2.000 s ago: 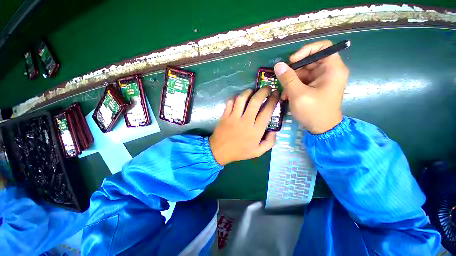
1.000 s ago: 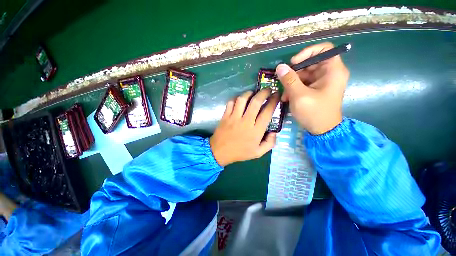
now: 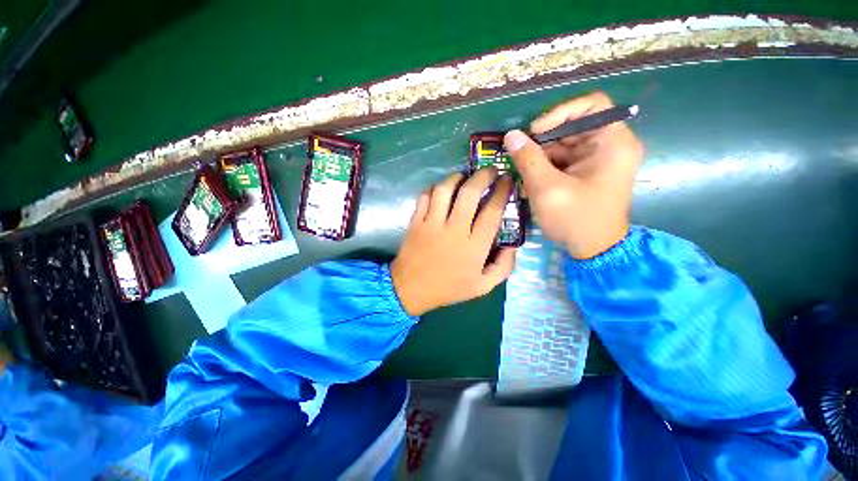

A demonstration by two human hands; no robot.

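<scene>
An open phone unit (image 3: 511,225) with a dark red frame and green board lies on the bench, partly hidden under my fingers. My left hand (image 3: 453,246) lies over it with spread fingers and holds it down. My right hand (image 3: 581,180) grips a slim black pen-like tool (image 3: 588,123) at the unit's upper right; the tool's working tip is hidden by my fingers. A pale sticker sheet (image 3: 543,329) with rows of small marks lies below my hands, its upper end beside the unit.
Another open unit (image 3: 329,187) lies left of my hands. Several more lie or lean on pale-blue paper (image 3: 218,299) and beside a black parts tray (image 3: 71,305). A unit (image 3: 73,131) is on the belt beyond the whitish edge strip (image 3: 395,96). Another person's blue sleeve (image 3: 66,423) is at lower left. A fan (image 3: 837,404) is at right.
Both hands and the phone unit have shifted slightly left, the right hand most. On the belt, one of two units has gone from view. The neighbour's sleeve has moved.
</scene>
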